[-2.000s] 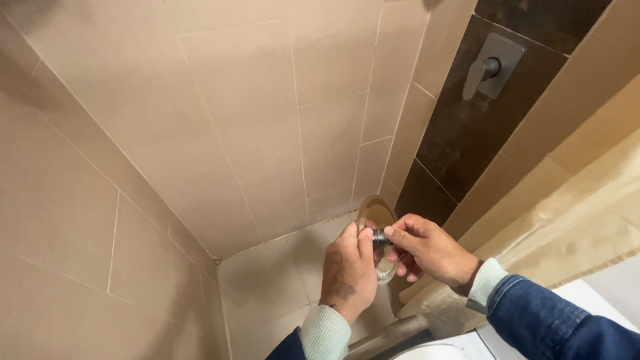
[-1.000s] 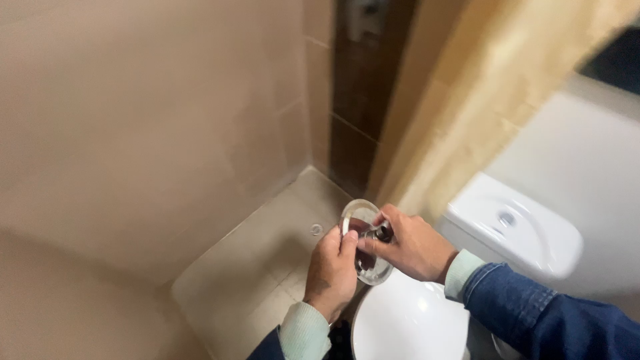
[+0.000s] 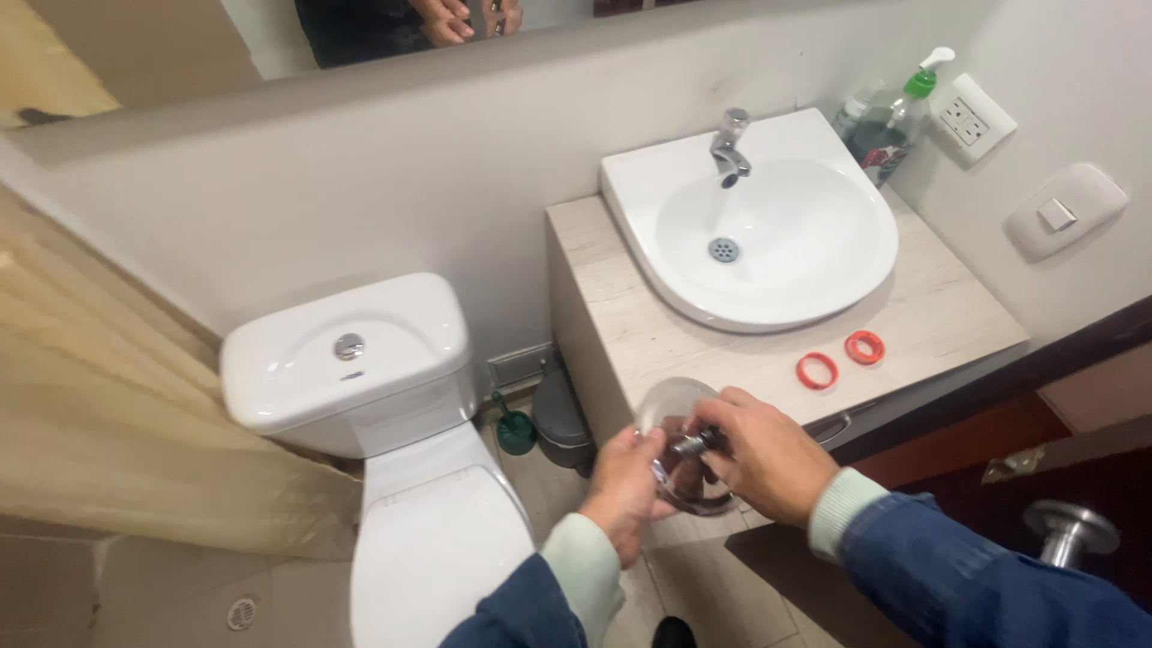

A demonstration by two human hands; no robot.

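A round, shiny metal disc-shaped fitting (image 3: 688,495) is held between my two hands, low and right of the middle. My left hand (image 3: 625,490) grips its left rim, the thumb on the near face. With bent fingers, my right hand (image 3: 760,454) holds the small threaded metal part (image 3: 697,442) with a dark end at the disc's centre. Whether the two parts are joined cannot be told. Beyond my hands, a red ring (image 3: 817,371) lies on the wood-look countertop (image 3: 594,270), beside more red rings (image 3: 865,347) that are nested or stacked.
A white washbasin (image 3: 774,306) with a metal tap (image 3: 730,153) stands on the countertop, soap bottle (image 3: 891,126) behind. At left are a white toilet (image 3: 436,540) and a yellowish curtain (image 3: 135,387). A grey bin (image 3: 562,418) sits beside the cabinet; a dark door (image 3: 990,504) is at right.
The view has swung far right from the shower corner to the toilet and washbasin. Both hands still hold the round metal fitting and the small part.
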